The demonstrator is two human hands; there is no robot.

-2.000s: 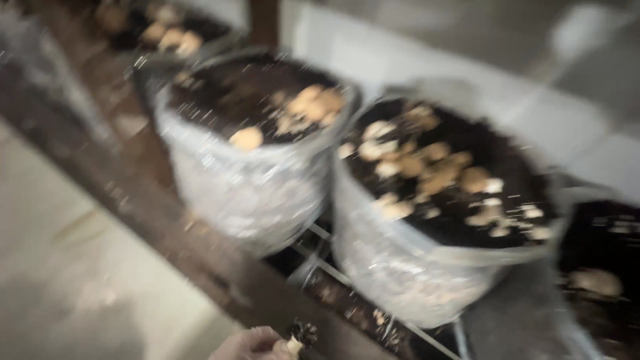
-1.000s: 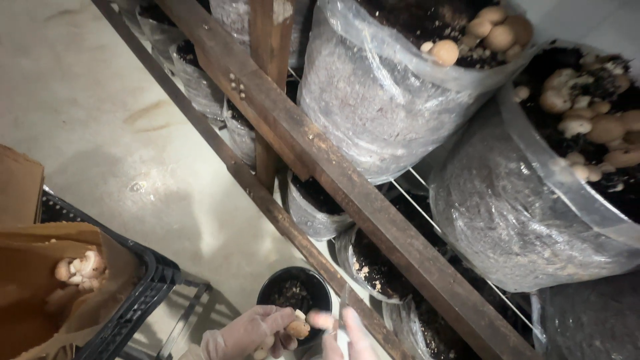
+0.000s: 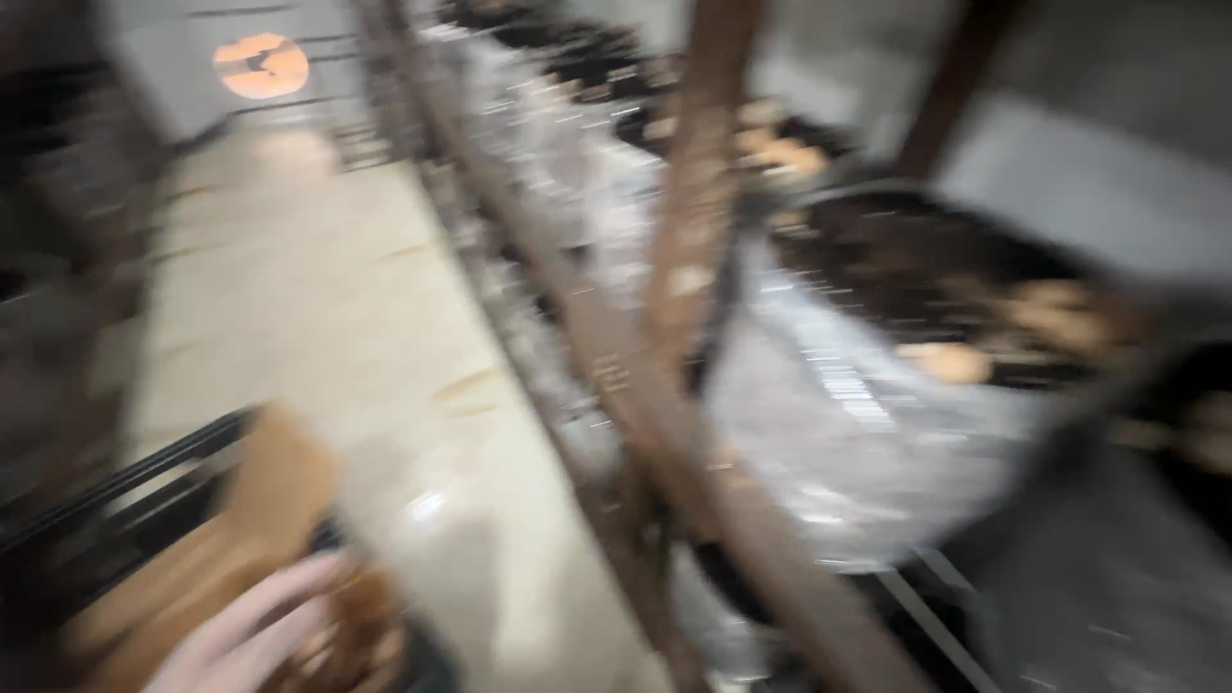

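Observation:
The picture is badly blurred. One hand, apparently my left hand (image 3: 255,626), reaches over the paper-lined black crate at the lower left, its fingers extended. Whether it holds anything cannot be made out. Brown paper (image 3: 279,472) stands up inside the crate (image 3: 173,457), with blurred pale shapes beside the fingers. My right hand is out of view. At the right, a clear plastic bag (image 3: 866,452) of growing substrate stands on the shelf, topped with dark soil and tan mushrooms (image 3: 953,362).
A brown shelf beam (image 3: 626,385) runs diagonally through the middle, crossed by an upright post (image 3: 703,173). More bags (image 3: 549,125) line the shelf behind it. A pale floor aisle (image 3: 318,289) leads to a far wall with a round orange shape (image 3: 260,65). Wire shelf bars show lower right.
The view has swung up and left along the aisle. Both hands were together over a dark bucket, with a mushroom at the left one; now one hand is at the crate and the other is out of view.

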